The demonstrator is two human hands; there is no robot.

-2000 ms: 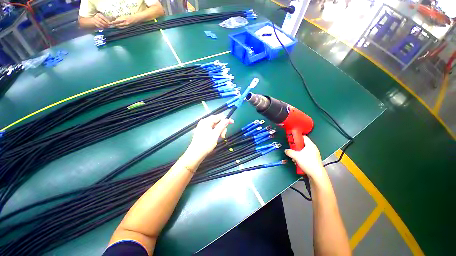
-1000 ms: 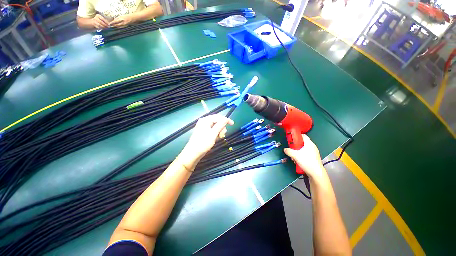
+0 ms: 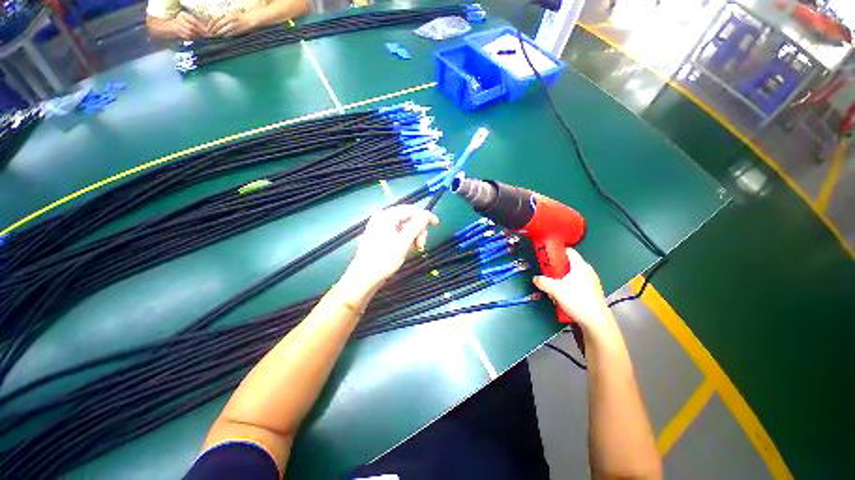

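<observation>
My right hand (image 3: 574, 289) is shut on the grip of a red heat gun (image 3: 553, 225). Its silver nozzle points left at a blue sleeve (image 3: 461, 167) on a cable end, very close to it. My left hand (image 3: 394, 242) is shut on that black cable just behind the sleeve; a silvery lug (image 3: 480, 137) sticks out past the sleeve, pointing up and right. Another blue-ended cable lies under or beside it; whether they touch is unclear.
Black cable bundles (image 3: 309, 155) with blue ends lie beyond my left hand, others (image 3: 234, 366) nearer me. A blue parts bin (image 3: 469, 77) and clear bag (image 3: 442, 28) are at the far side. The gun's cord (image 3: 600, 192) crosses the right side. A person's hands (image 3: 211, 23) are across the bench.
The view has tilted slightly, so the far side sits higher. The gun nozzle and the held cable end keep nearly the same place relative to each other; both hands keep their hold.
</observation>
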